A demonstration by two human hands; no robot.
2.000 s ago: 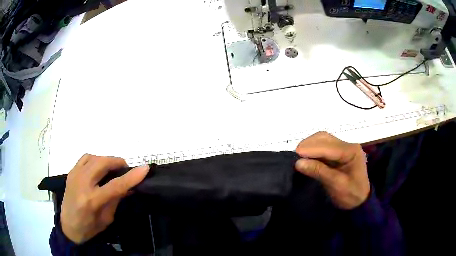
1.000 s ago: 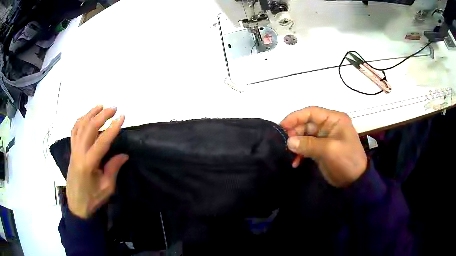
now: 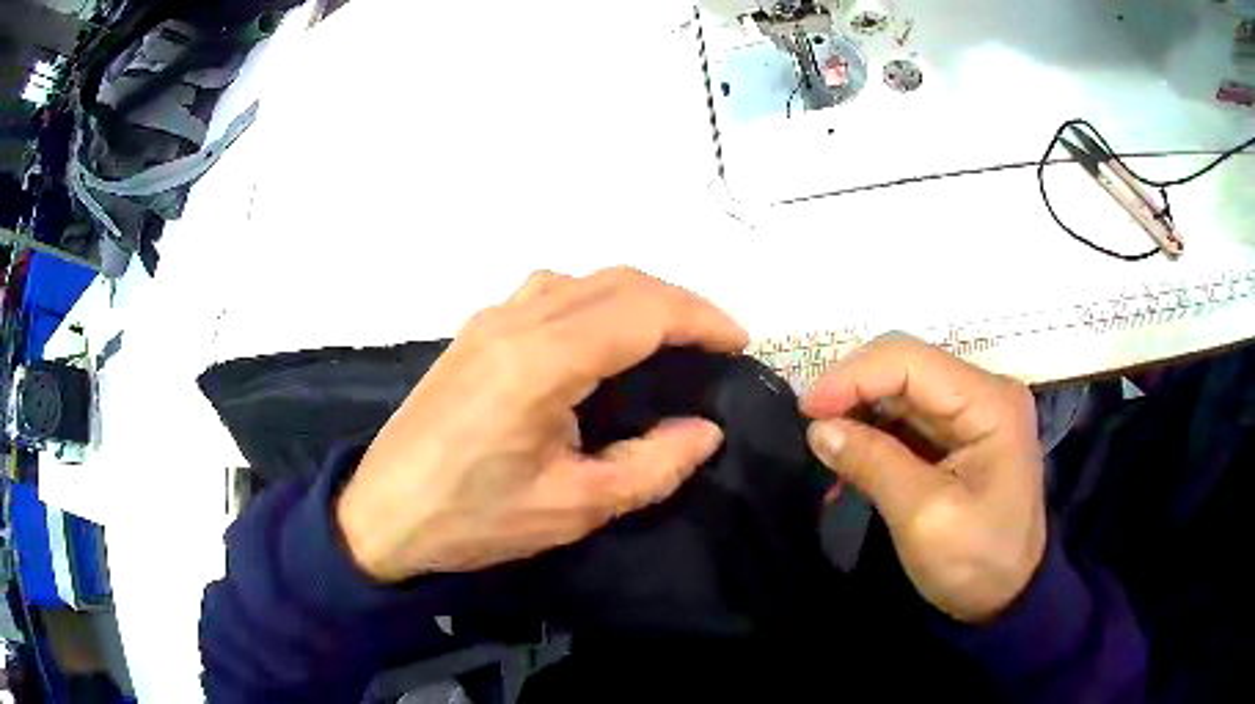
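Note:
The black bag panel (image 3: 317, 402) lies over the table's front edge and hangs down towards me. My left hand (image 3: 537, 426) is over its middle, thumb and fingers spread around a raised fold near the right corner; whether the fingertips pinch the cloth is unclear. My right hand (image 3: 943, 461) has its thumb and forefinger at the panel's curved right edge, pinching it. A short pale stitch line shows on that corner. The snips (image 3: 1131, 200) with pink handles lie on the table at the right.
The sewing machine's needle plate and presser foot (image 3: 812, 69) are at the top. The snips' black cord (image 3: 1053, 206) loops on the table. Grey and black fabric pieces (image 3: 158, 117) lie at the upper left. Blue containers (image 3: 52, 292) stand at the far left.
My left hand has moved right from the panel's left end to near its right corner. My right hand has stayed at the right edge. The view has shifted, so the machine sits higher and further right.

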